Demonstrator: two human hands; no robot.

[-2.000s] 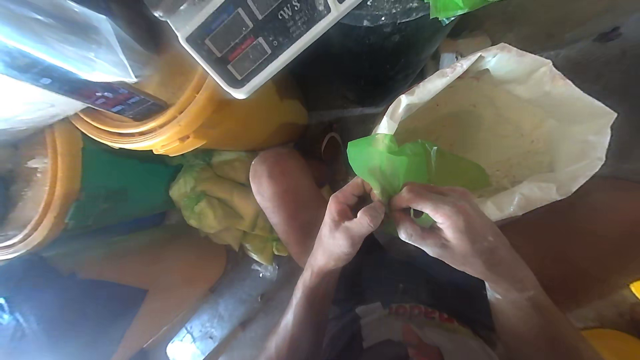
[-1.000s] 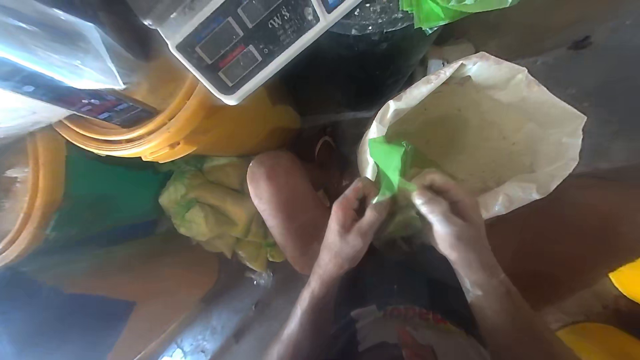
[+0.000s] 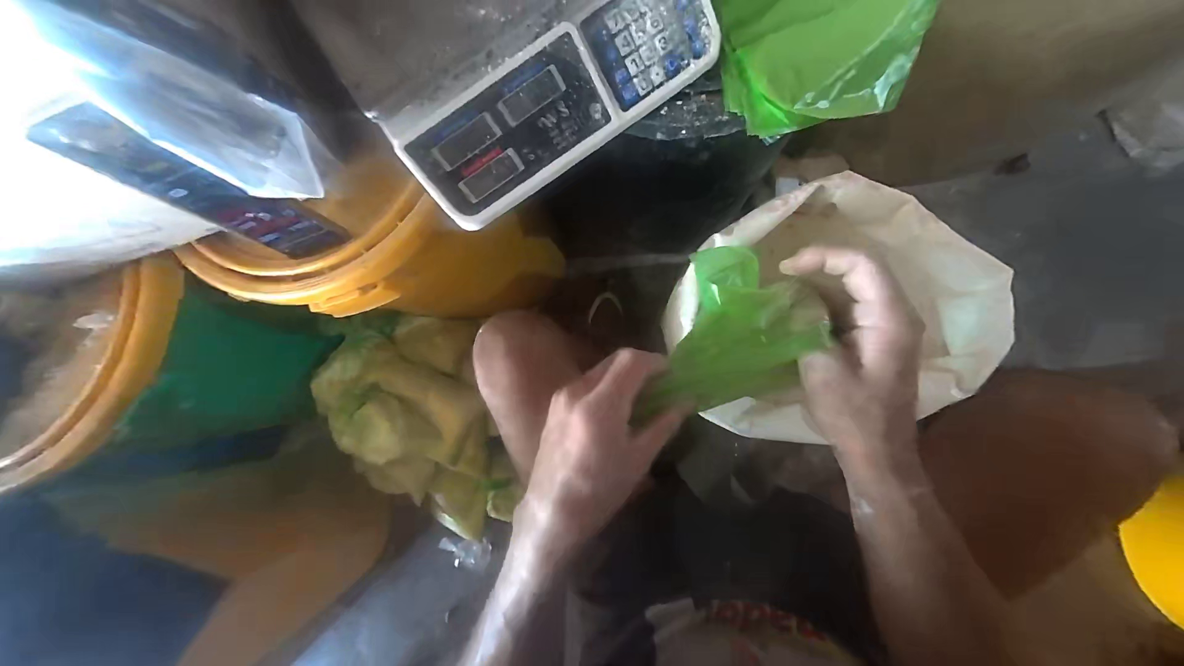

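A thin green plastic bag point(image 3: 740, 338) is stretched between my hands, blurred by motion. My left hand point(image 3: 601, 425) pinches its lower left end between thumb and fingers. My right hand point(image 3: 860, 333) is at its right side, fingers curled, the fingertips partly hidden by the bag; whether they grip it I cannot tell. Behind and below both hands stands a wide-mouthed whitish sack point(image 3: 967, 296) with its rim rolled outward. Its contents are partly hidden by my right hand and the bag.
A digital scale point(image 3: 518, 120) is at the top, with green plastic bags point(image 3: 823, 55) to its right. At left stand a yellow bucket point(image 3: 462, 259) and a green bucket with a yellow rim point(image 3: 222, 370). A crumpled yellow-green sack point(image 3: 407, 407) lies beside my knee. Another person's leg point(image 3: 305, 555) shows lower left.
The green bag, bunched small between my fingertips before, is now spread wider. My right hand has moved up and away from my left hand.
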